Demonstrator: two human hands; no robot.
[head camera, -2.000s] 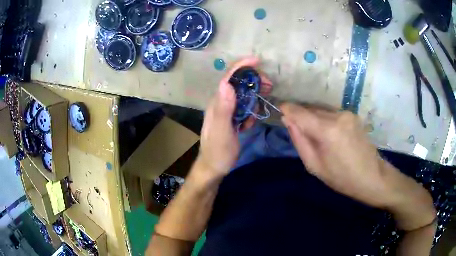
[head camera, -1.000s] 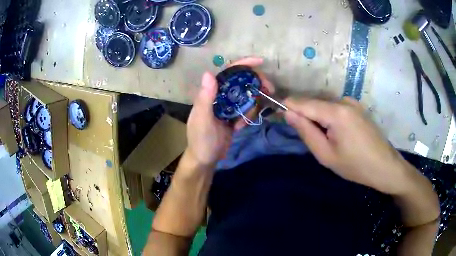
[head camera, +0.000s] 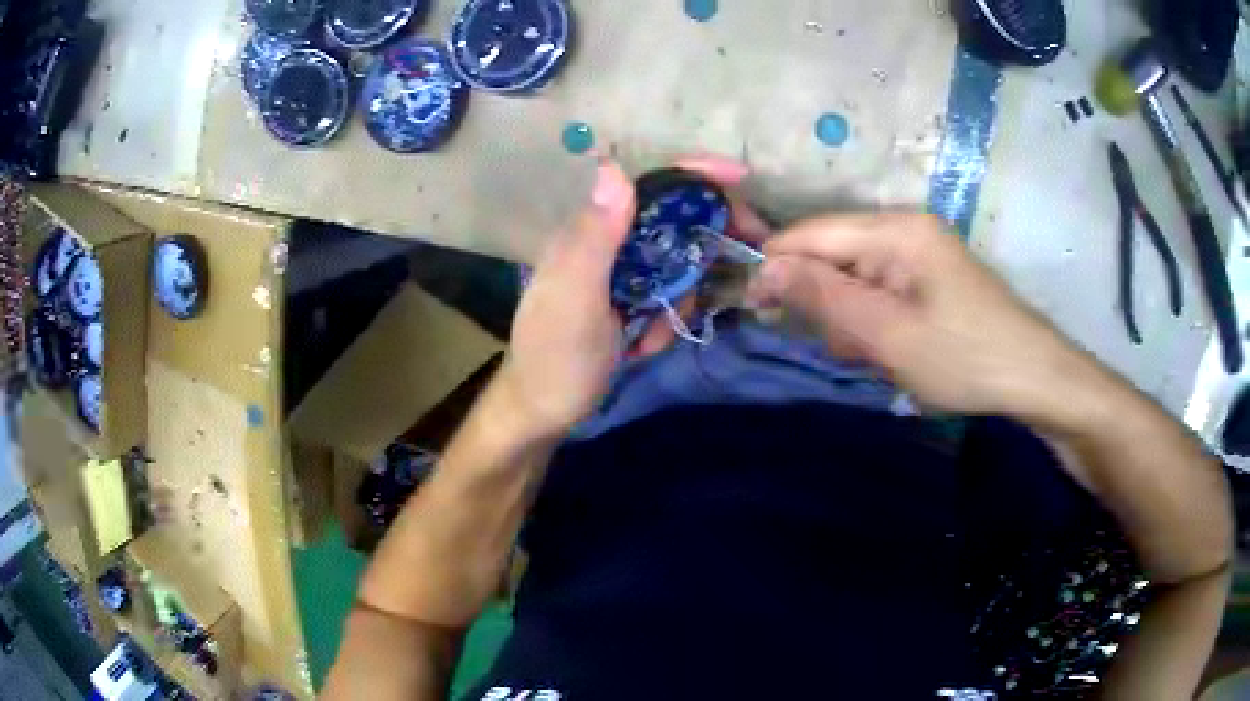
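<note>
My left hand (head camera: 569, 315) holds a round black cover with a blue speckled circuit board (head camera: 675, 236), tilted, its inner face towards my right hand. Thin white lead wires (head camera: 685, 323) hang from the board's lower edge. My right hand (head camera: 857, 295) is beside the board with thumb and fingertips pinched together. A thin pale line runs from these fingertips to the board; I cannot tell whether it is a tool shaft or a wire. The right fingertips are blurred.
Several round black discs (head camera: 510, 41) lie at the upper left of the bench. Pliers (head camera: 1145, 240), a mallet (head camera: 1190, 185) and a black unit (head camera: 1017, 28) lie at the right. Cardboard boxes of parts (head camera: 117, 288) stand at the left. A cardboard box (head camera: 398, 370) stands below the bench edge.
The board has turned and tilted in my left hand. My right fingers have shifted slightly left and up and look more curled. The whole view has shifted, so the bench sits higher and further left.
</note>
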